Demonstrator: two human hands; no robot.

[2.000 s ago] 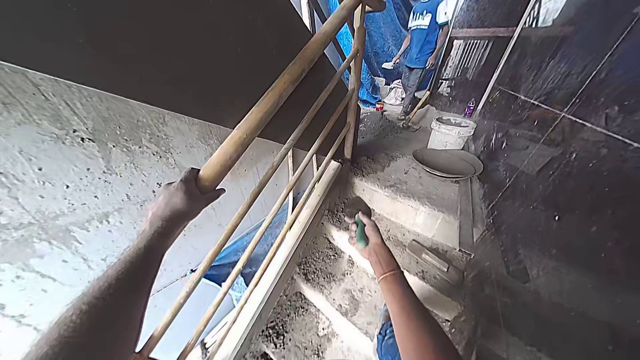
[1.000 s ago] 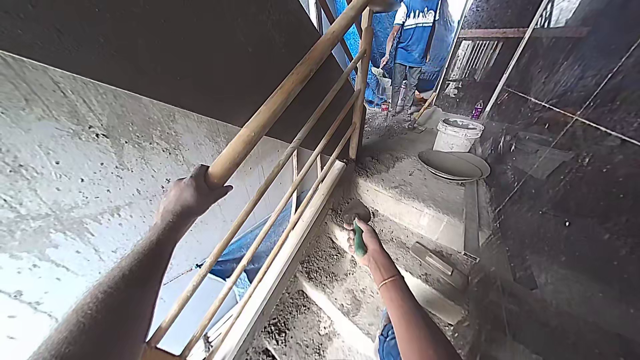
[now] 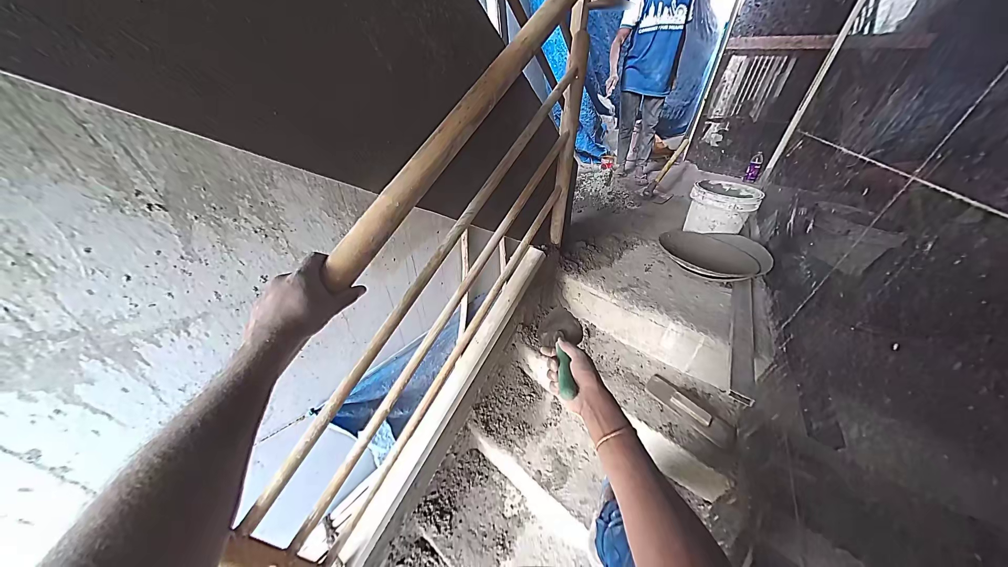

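Note:
My left hand (image 3: 299, 303) grips the thick round wooden handrail (image 3: 441, 130) of the stair railing at its lower end. In my right hand (image 3: 579, 374) is the green handle of a trowel (image 3: 564, 327), its blade mortar-coated and low over a rough step beside the railing's foot. The blade's tip is hard to tell from the grey mortar around it. Right of this hand, a float with a raised grip (image 3: 681, 400) lies on a step.
A white bucket (image 3: 720, 209) and shallow pans (image 3: 713, 256) stand on the landing, a long straight bar (image 3: 742, 342) below them. Beyond, a person in a blue shirt (image 3: 657, 47) stands near a long-handled tool (image 3: 673, 165). A dark wall (image 3: 890, 315) borders the stairs.
The person on the landing has shifted and stands more upright. My left hand stays on the handrail and my right hand keeps the trowel near the same step.

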